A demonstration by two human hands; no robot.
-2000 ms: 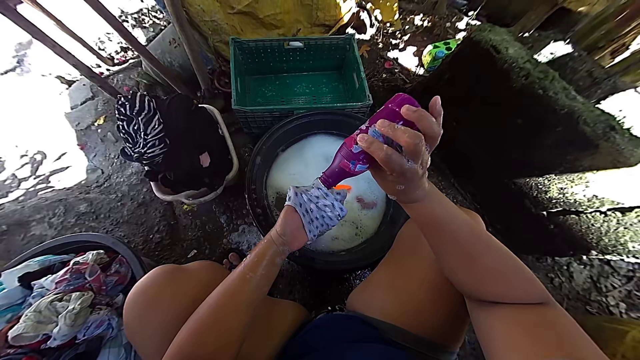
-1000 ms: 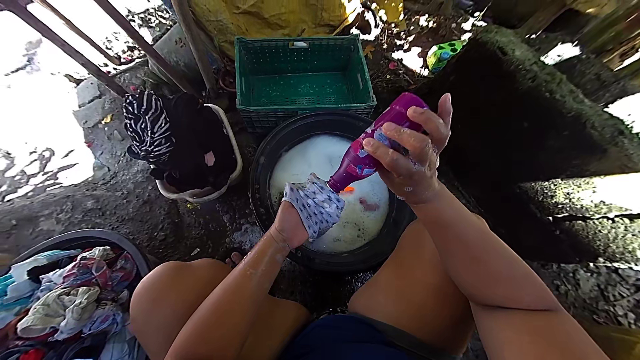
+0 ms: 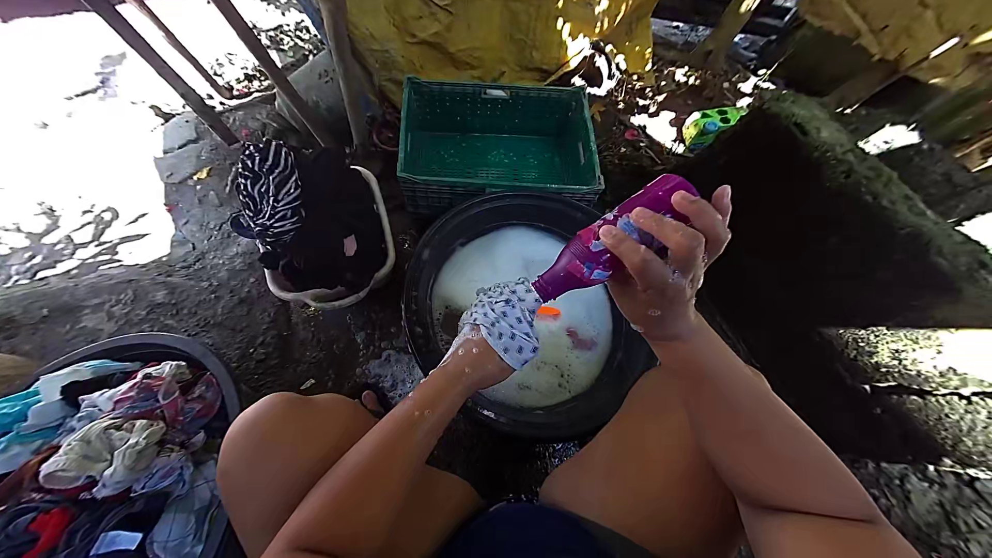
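Observation:
My right hand [image 3: 666, 263], wet with suds, grips a purple plastic bottle [image 3: 612, 236] that tilts neck-down to the left. The bottle's mouth meets a white patterned cloth [image 3: 504, 322] draped over my left hand [image 3: 480, 356], whose fingers are hidden beneath it. Both hands are above a round black basin [image 3: 422, 271] of sudsy water [image 3: 496, 256]. Just right of the cloth shows a small orange thing [image 3: 548, 311], and a pinkish patch lies in the suds.
Behind the basin stands a green plastic crate [image 3: 496, 186]. A whitish tub [image 3: 386, 225] of dark clothes is at the left, and a dark tub [image 3: 209, 353] heaped with mixed clothes at the lower left. A mossy concrete block [image 3: 883, 194] rises at the right.

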